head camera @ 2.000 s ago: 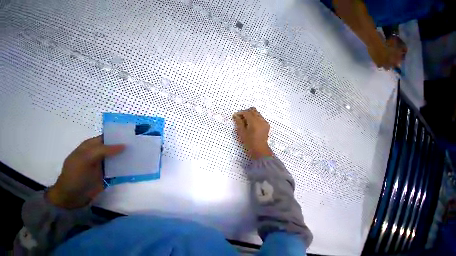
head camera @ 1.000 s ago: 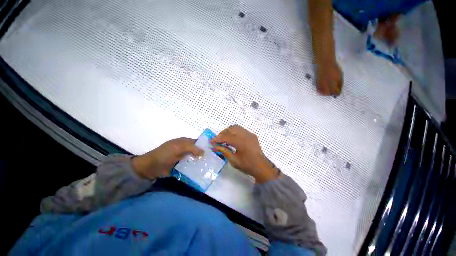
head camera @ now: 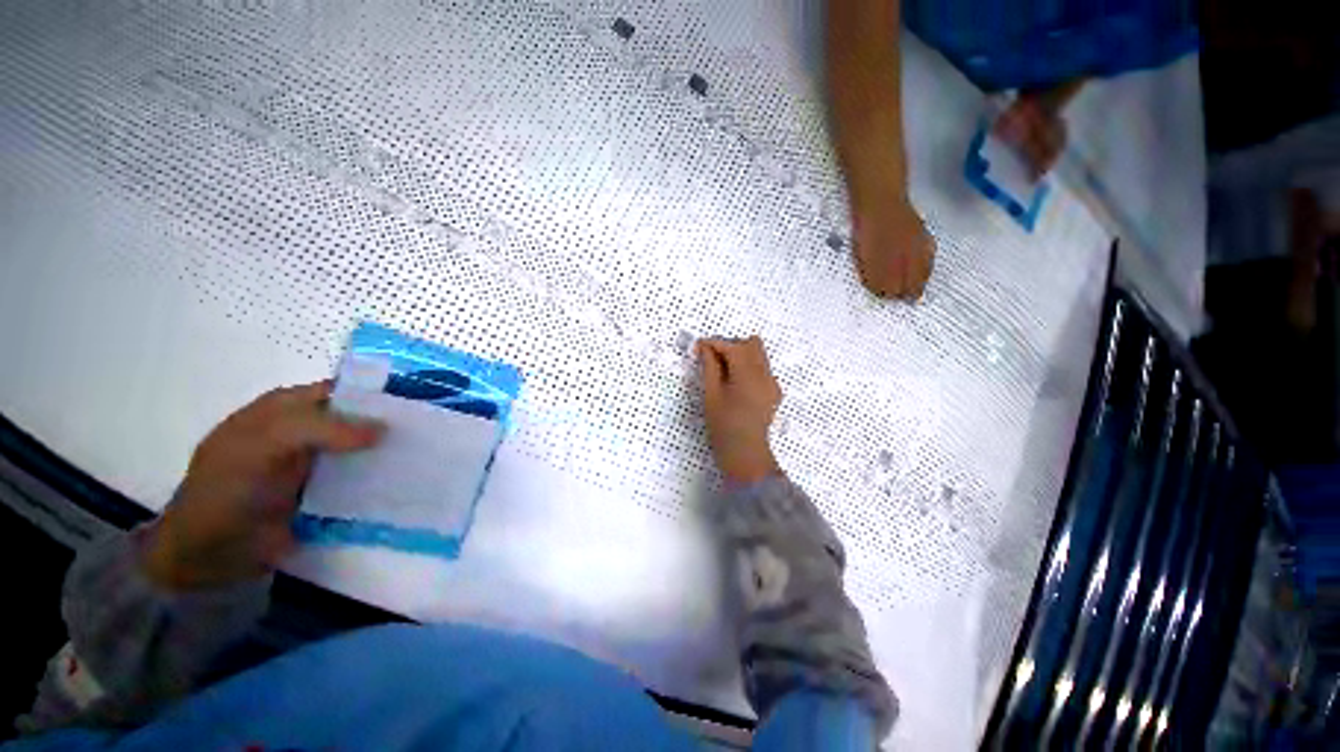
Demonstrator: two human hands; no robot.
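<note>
The white reflector sheet [head camera: 588,250] with fine dots and small dark squares lies in front of me. My left hand [head camera: 257,478] holds a blue film packet [head camera: 492,385] with a white card [head camera: 397,470] on it, above the sheet's near left part. My right hand [head camera: 739,397] is at the middle of the sheet, thumb and fingertips pinched together and touching down beside a small dark square [head camera: 686,342]. Whether a tiny piece is between the fingertips I cannot tell.
Another person's hand [head camera: 894,253] touches the far part of the sheet; their other hand [head camera: 1035,135] holds a similar blue packet [head camera: 1005,179]. A roller conveyor [head camera: 1132,544] with shiny bars runs along the right. The sheet's near edge passes in front of my body.
My hands have separated from over the packet. The left moved left with it, and the right moved up onto the sheet. The other person's hand on the sheet shifted left.
</note>
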